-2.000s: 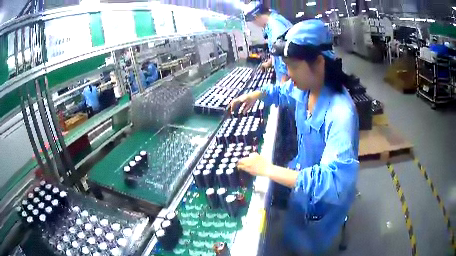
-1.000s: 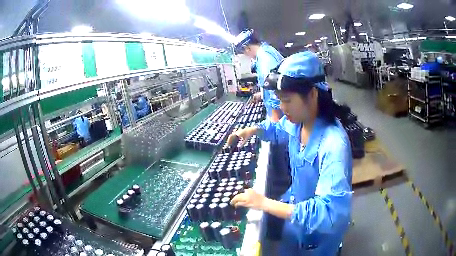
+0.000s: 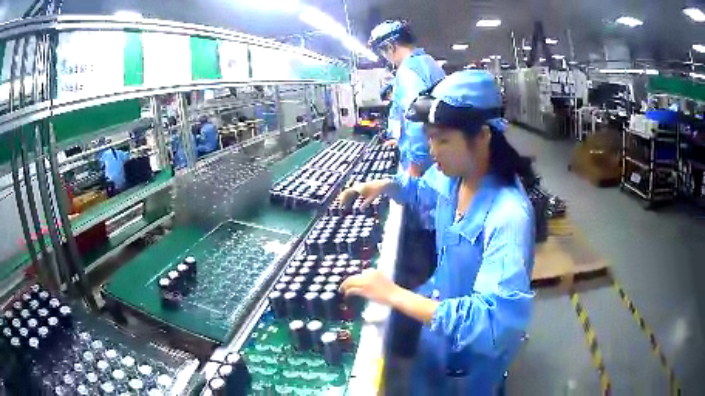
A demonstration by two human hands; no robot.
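Note:
Neither of my hands shows in the head view. A green circuit board (image 3: 290,357) lies nearest in front of me on the line and runs off the bottom edge. A dense block of black capacitors with silvery-white tops (image 3: 315,280) stands on it, with a few more upright just nearer. Another small group of capacitors (image 3: 227,374) stands at the board's left edge, cut off by the bottom edge. At the lower left, a clear blister tray (image 3: 108,367) holds capacitors, and a tight cluster of capacitors (image 3: 32,315) stands beside it.
A person in a blue smock (image 3: 479,255) stands right of the line, both hands over the capacitors. A second person (image 3: 413,97) stands farther back. A green-matted bench (image 3: 139,271) holds an empty clear tray (image 3: 232,271) and a few capacitors. White-edged rail (image 3: 372,332) borders the line.
The view has turned up and right, then shifted slightly, so the bench things sit farther left. The nearer person's hands remain over the capacitors. My hands show in no frame.

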